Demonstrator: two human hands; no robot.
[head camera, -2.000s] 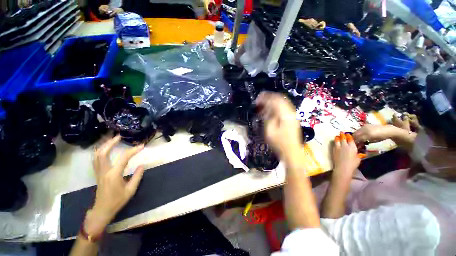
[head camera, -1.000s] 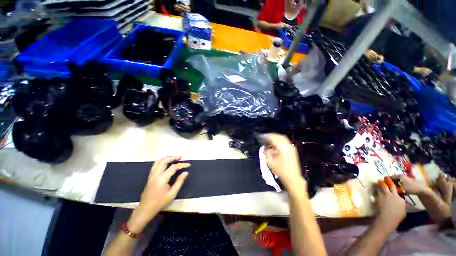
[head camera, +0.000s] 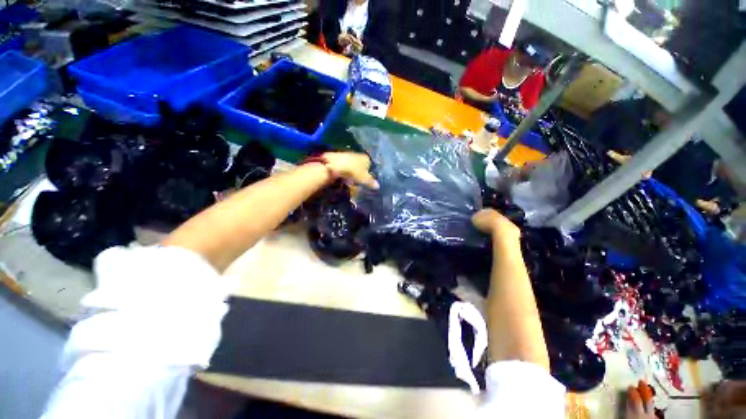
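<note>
A large crumpled clear plastic bag (head camera: 429, 184) lies behind a loose heap of small black parts (head camera: 421, 266). My left hand (head camera: 352, 168) reaches over the black cups to the bag's left edge, fingertips against it. My right hand (head camera: 496, 221) is at the bag's lower right edge, fingers partly hidden. Whether either hand grips the plastic cannot be told. A round black cup (head camera: 337, 225) sits below my left hand. The dark mat (head camera: 327, 342) lies along the bench front, with a white looped strip (head camera: 468, 340) at its right end beside my right forearm.
Black cups (head camera: 86, 225) cluster at left. Blue bins (head camera: 159, 65) stand behind, one with black parts (head camera: 286, 98). A metal post (head camera: 605, 184) slants at right, near red-and-white wired parts (head camera: 626, 315). A neighbour's fingers (head camera: 642, 401) show lower right; a person in red (head camera: 499, 78) sits across.
Both hands have left the mat area and moved back to the sides of the bag. My left arm now crosses over the cups. The view has shifted, showing more of the bench's far side.
</note>
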